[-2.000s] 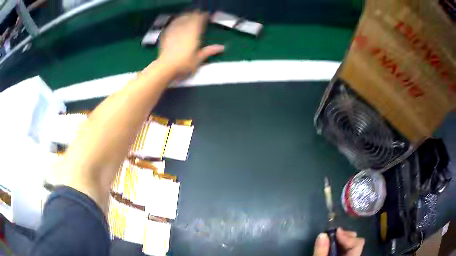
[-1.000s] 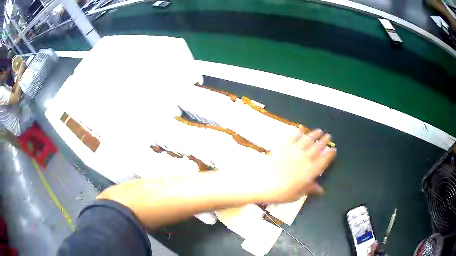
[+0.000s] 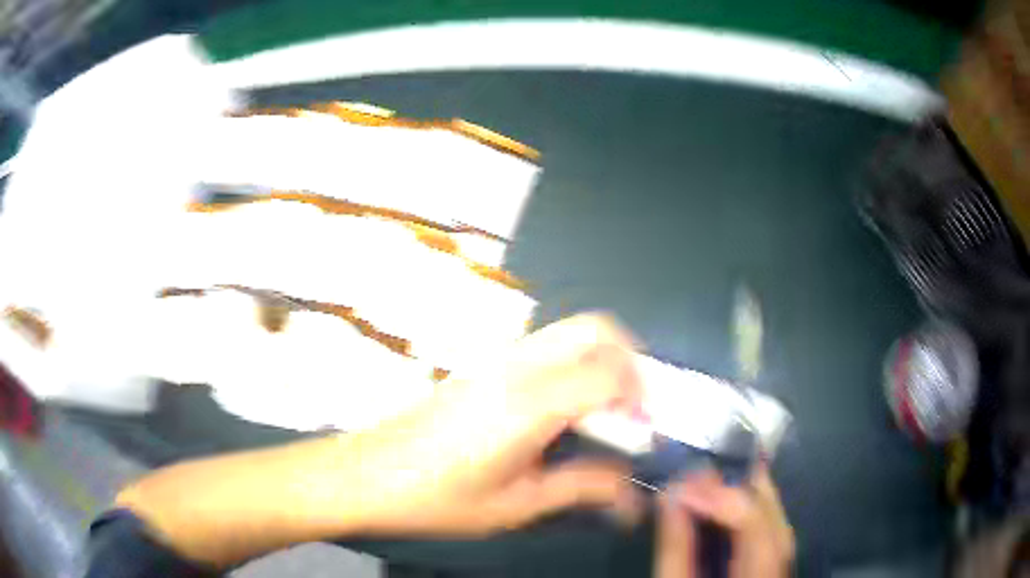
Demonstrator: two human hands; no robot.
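A white phone unit (image 3: 700,409) lies tilted between my hands, blurred by motion. My left hand (image 3: 553,412) comes from the left, its fingers closed on a white piece, seemingly an LCD module (image 3: 616,430), at the unit's left end. A thin bright strand shows below its fingers. My right hand (image 3: 729,517) is at the unit's near right side, low in the picture and blurred. It holds the soldering iron (image 3: 748,333), whose pale tip points up beyond the unit; the handle is mostly hidden by the fingers.
Overlapping rows of white LCD modules (image 3: 373,158) with orange edges lie at the left, beside a bright white block (image 3: 102,169). A white rail (image 3: 542,47) and green conveyor run along the back. A red-and-white tin (image 3: 933,382) and a fan (image 3: 943,215) stand at the right.
My left hand has moved from over the module rows to the phone unit, now holding a white piece. The unit and my right hand appear nearer the middle. The view has turned right.
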